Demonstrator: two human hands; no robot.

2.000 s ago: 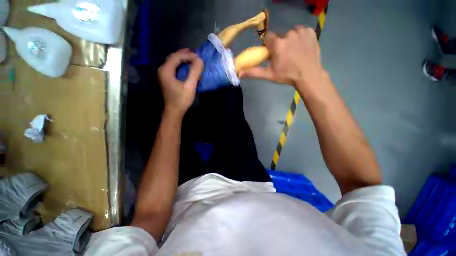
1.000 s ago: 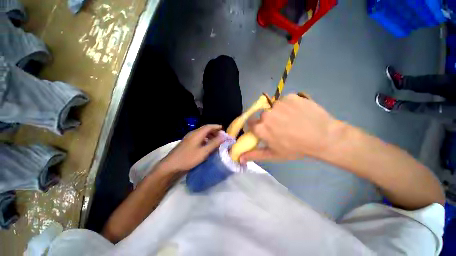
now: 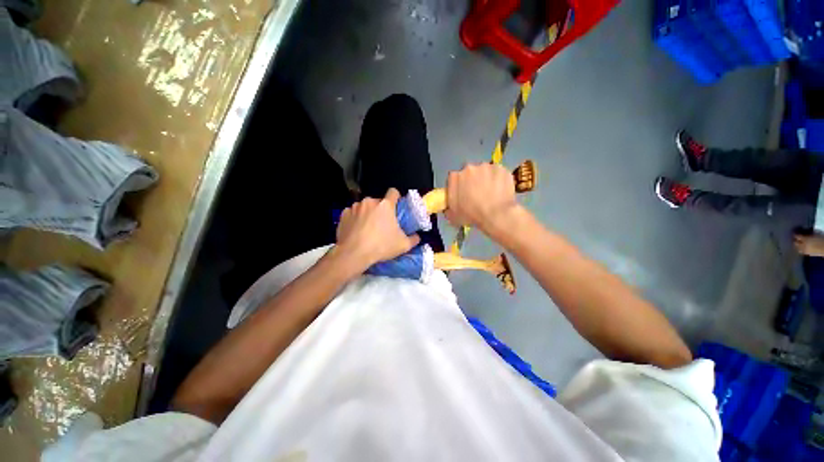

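Note:
Blue doll shorts with pale lacy hems lie over my lap, against my white shirt. Two tan doll legs come out of the hems and point right. The lower leg ends in a brown sandalled foot and is not held. My left hand is closed on the blue cloth between the two leg openings. My right hand is closed around the upper leg, and its sandalled foot sticks out beyond my fist. The waist end of the shorts is hidden by my left hand and arm.
On the left is a tan table with shiny film and a metal edge. Several grey garment tubes lie on it. A red stool stands on the floor. Blue crates are at the upper right. A person's legs show at right.
The doll legs have turned to point right and are spread apart. My left hand has moved up onto the shorts between them. My right hand has shifted left and grips only the upper leg.

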